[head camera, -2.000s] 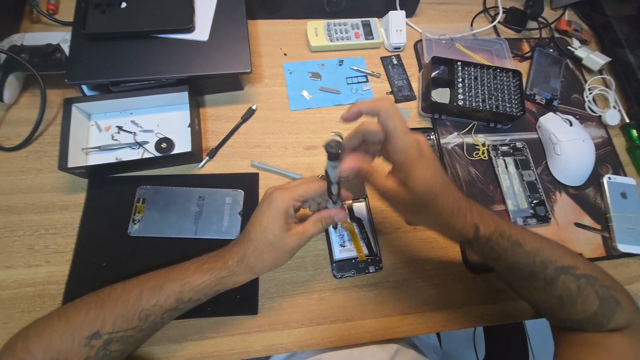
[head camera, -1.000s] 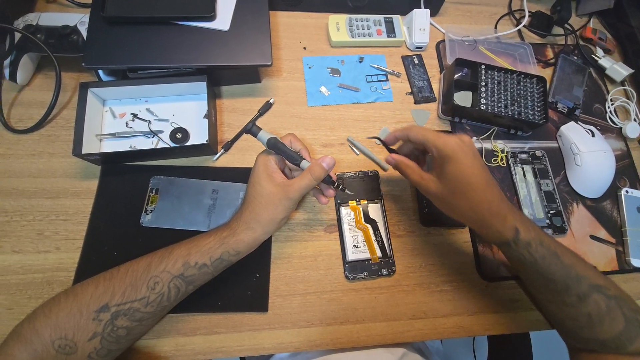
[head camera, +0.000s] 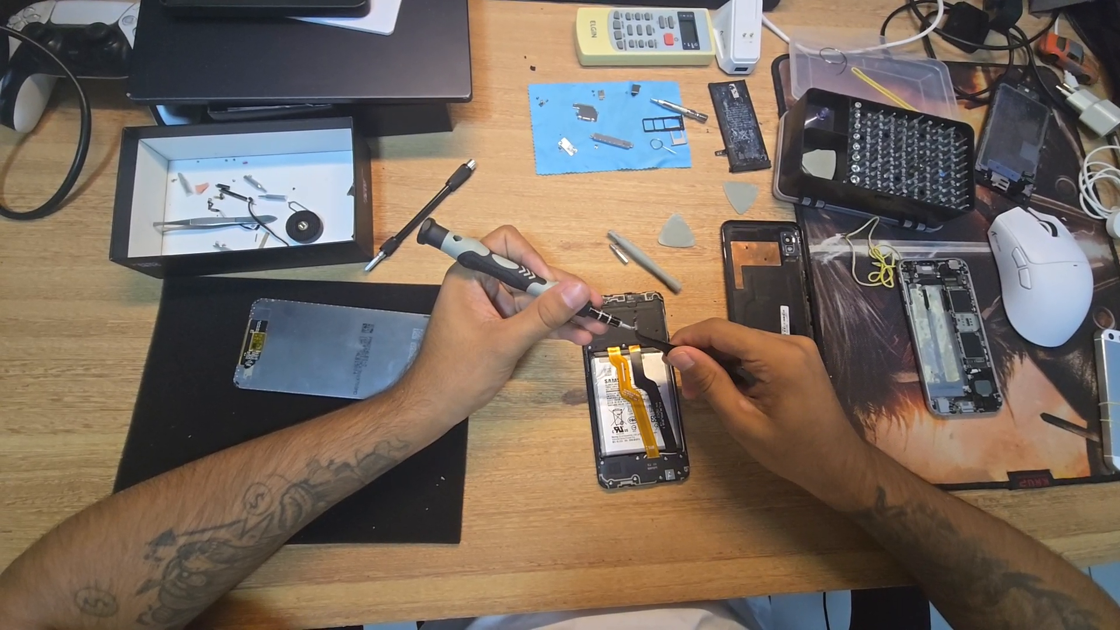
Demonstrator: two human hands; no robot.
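My left hand (head camera: 503, 319) holds a grey and black precision screwdriver (head camera: 499, 267), its tip over the upper part of an opened smartphone (head camera: 641, 394). My right hand (head camera: 761, 385) pinches a thin black tool, probably tweezers (head camera: 654, 342), whose point lies close to the screwdriver tip. Whether the two tips touch I cannot tell. Inside the phone are a white battery (head camera: 612, 411), an orange flex cable (head camera: 643, 411) and a black one. A grey spudger (head camera: 646, 262) lies just beyond the phone, and a black back cover (head camera: 766, 293) to its right.
At left, a screen panel (head camera: 328, 346) rests on a black mat (head camera: 385, 490), below a box of small parts (head camera: 363, 184). Beyond my hands are a blue cloth (head camera: 551, 157) with parts and a loose battery (head camera: 740, 127). At right stand a bit case (head camera: 875, 206), a mouse (head camera: 1041, 271) and another opened phone (head camera: 949, 337).
The grey spudger, in my right hand one second ago, now lies on the table. My right hand has come down to the phone with the black tool. The screwdriver stays in my left hand.
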